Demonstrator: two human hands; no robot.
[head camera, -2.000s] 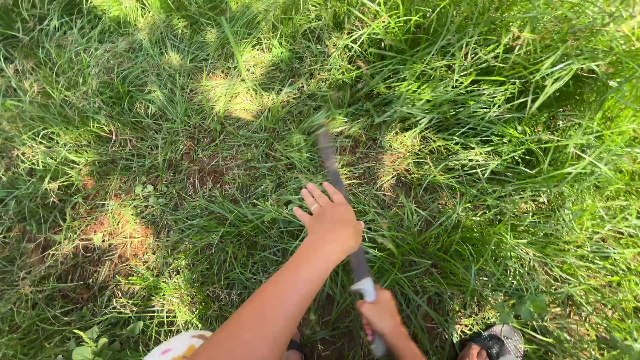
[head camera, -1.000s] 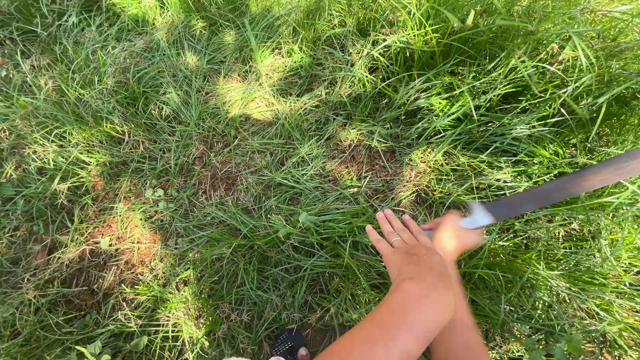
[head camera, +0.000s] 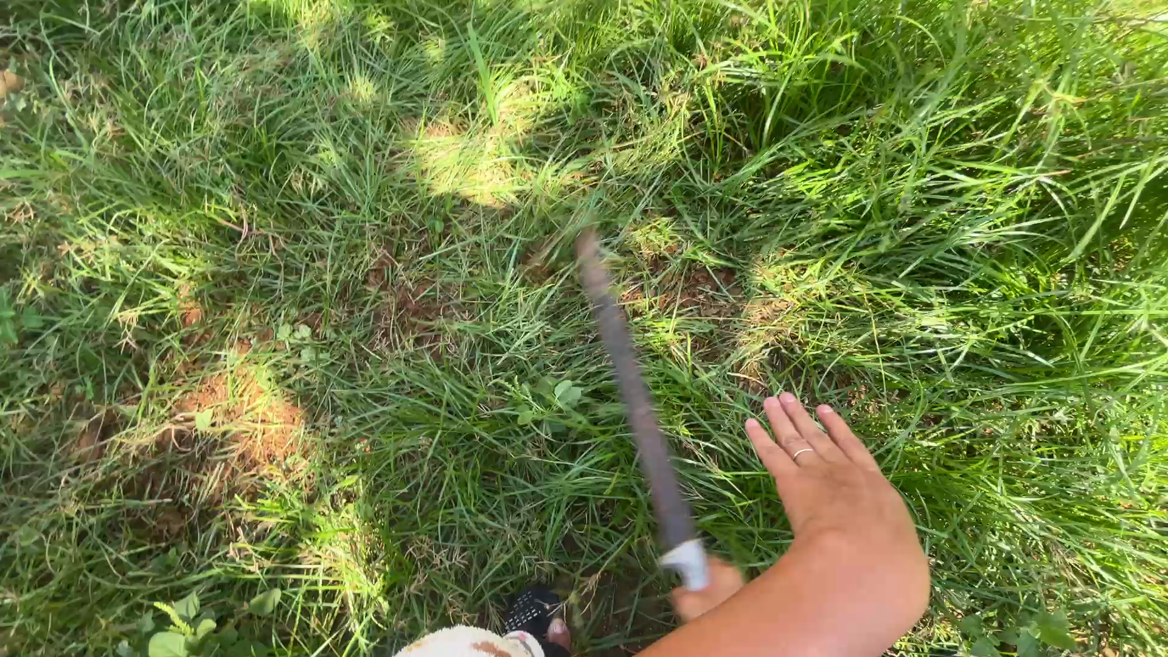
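Observation:
A machete (head camera: 639, 401) with a long dark blade and a pale collar at its handle slants up and to the left over green grass (head camera: 474, 438). My right hand (head camera: 710, 589) is closed on the handle, blurred and partly hidden behind my left forearm. To the right of the blade, my left hand (head camera: 835, 484) is held over the grass with its palm down, fingers apart and a ring on one finger. It holds nothing. The blade's tip is blurred, so whether it touches the grass I cannot tell.
At the bottom edge are a dark sandal (head camera: 532, 610) with bare toes and a pale patterned cloth (head camera: 470, 643). Reddish bare soil (head camera: 255, 420) shows at left. Taller grass (head camera: 1004, 182) stands at upper right, and a broad-leaved plant (head camera: 173, 634) grows at lower left.
The machete, which pointed right one second ago, has swung round to point up and left. My left hand has shifted to the right, away from the handle, and stays empty.

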